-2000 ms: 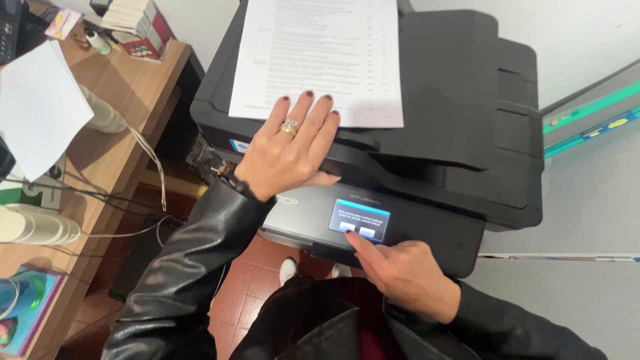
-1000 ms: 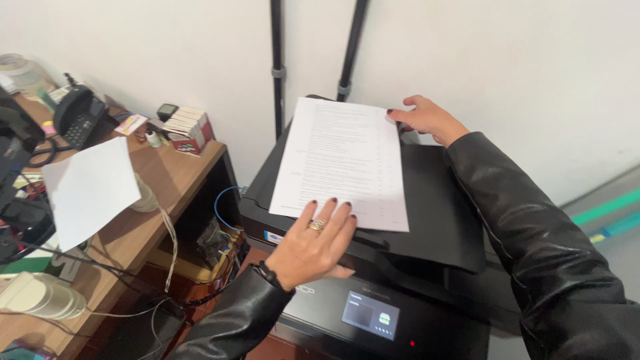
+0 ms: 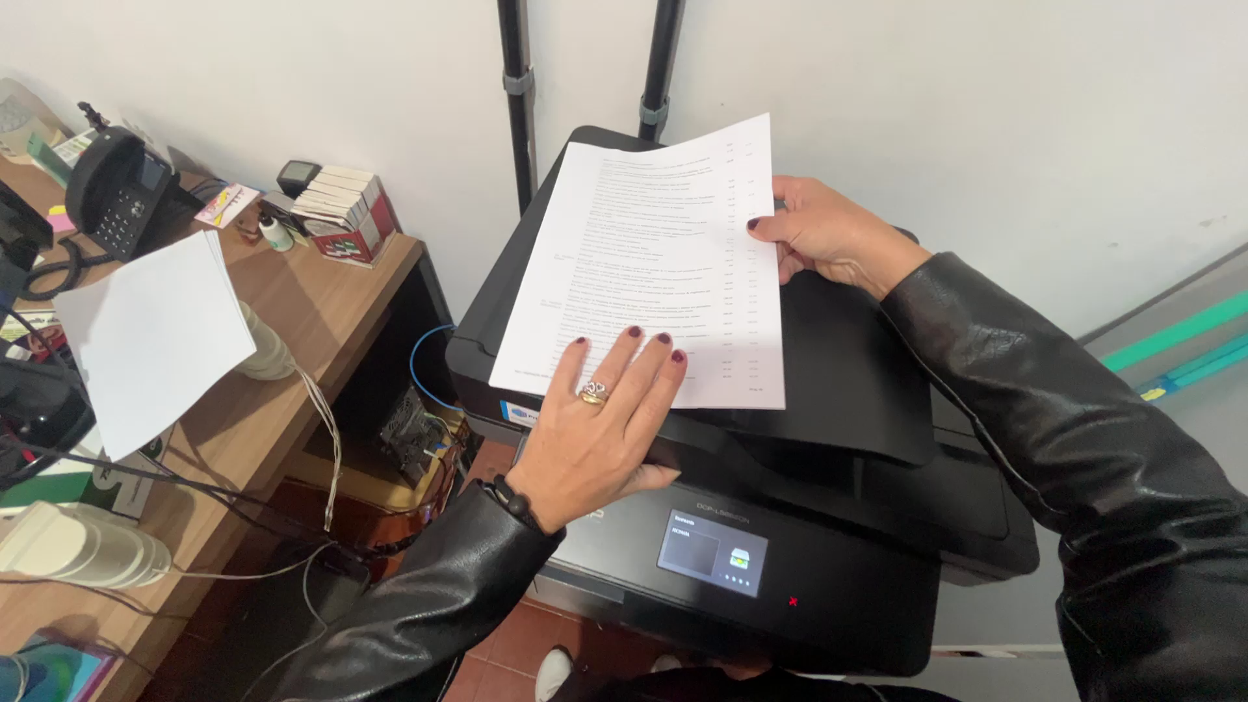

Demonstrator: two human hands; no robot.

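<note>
A stack of printed paper sheets [image 3: 663, 263] lies on top of a black multifunction printer [image 3: 848, 390]. My left hand [image 3: 609, 429], with rings on one finger, rests flat on the lower edge of the sheets, fingers slightly spread. At the right edge of the stack, my right hand [image 3: 829, 229] pinches the paper, thumb on top and the other fingers behind or beneath it. The upper right corner of the paper is raised. Below my left hand, the printer's touchscreen [image 3: 714, 553] is lit and a red X glows beside it.
To the left stands a wooden desk [image 3: 366, 317] with a desk phone [image 3: 122, 190], loose white sheets [image 3: 156, 341], a box of cards [image 3: 346, 214], a small bottle [image 3: 275, 232] and cables. Two black poles [image 3: 520, 107] stand against the wall behind the printer.
My right hand has left the touchscreen, where it was two seconds ago, and gone to the paper's right side; since one second ago it has moved down that edge. The screen's display has changed.
</note>
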